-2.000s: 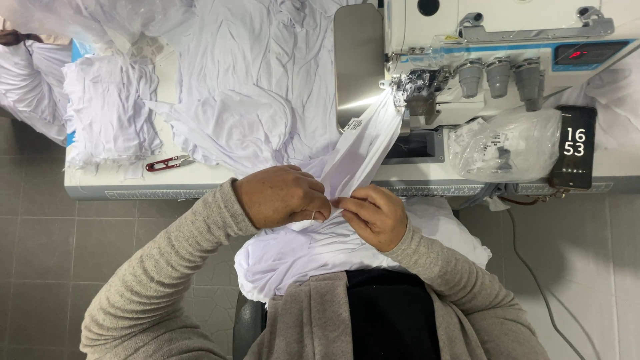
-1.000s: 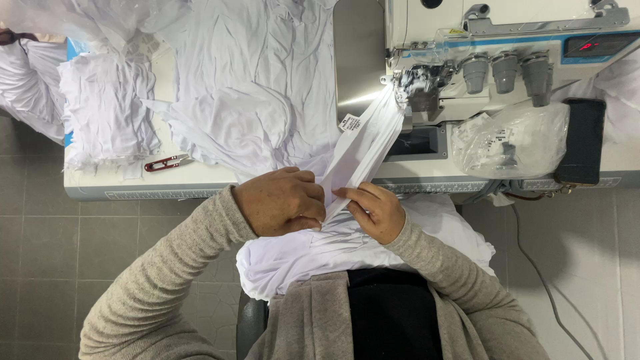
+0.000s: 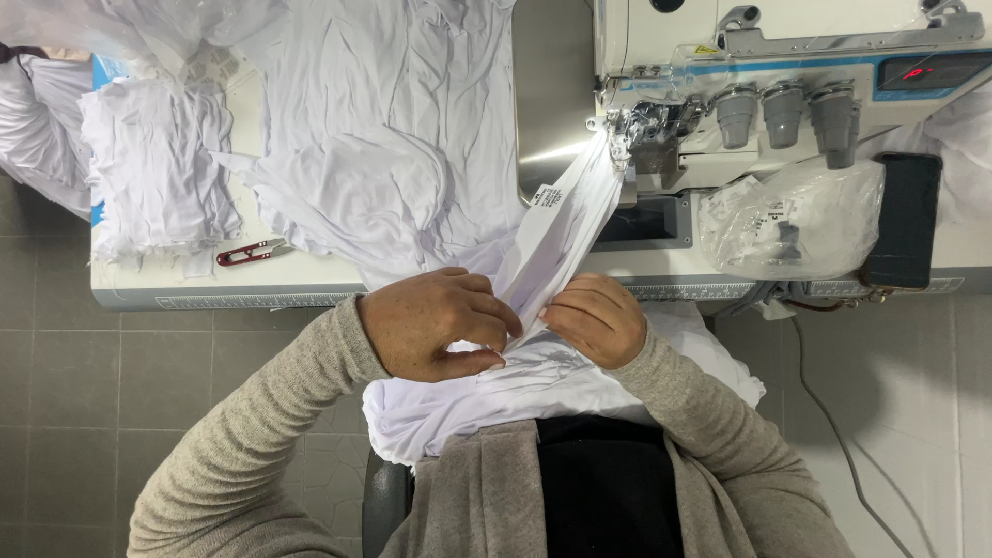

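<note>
A white fabric garment is stretched from the needle area of an overlock sewing machine down to my hands, with a printed label on its upper part. My left hand pinches the fabric's lower end between thumb and fingers. Close beside it, my right hand grips the right edge of the same strip, fingers curled. More white fabric lies bunched across my lap beneath both hands.
Loose white fabric covers the table left of the machine. Farther left are a stack of white pieces and red thread snips. A clear plastic bag and a phone lie at the right by the table edge.
The label, partly folded two seconds ago, now lies more spread out on the fabric. Both hands stay near the lower end of the strip, with the fingers shifted a little. The phone's screen has gone dark.
</note>
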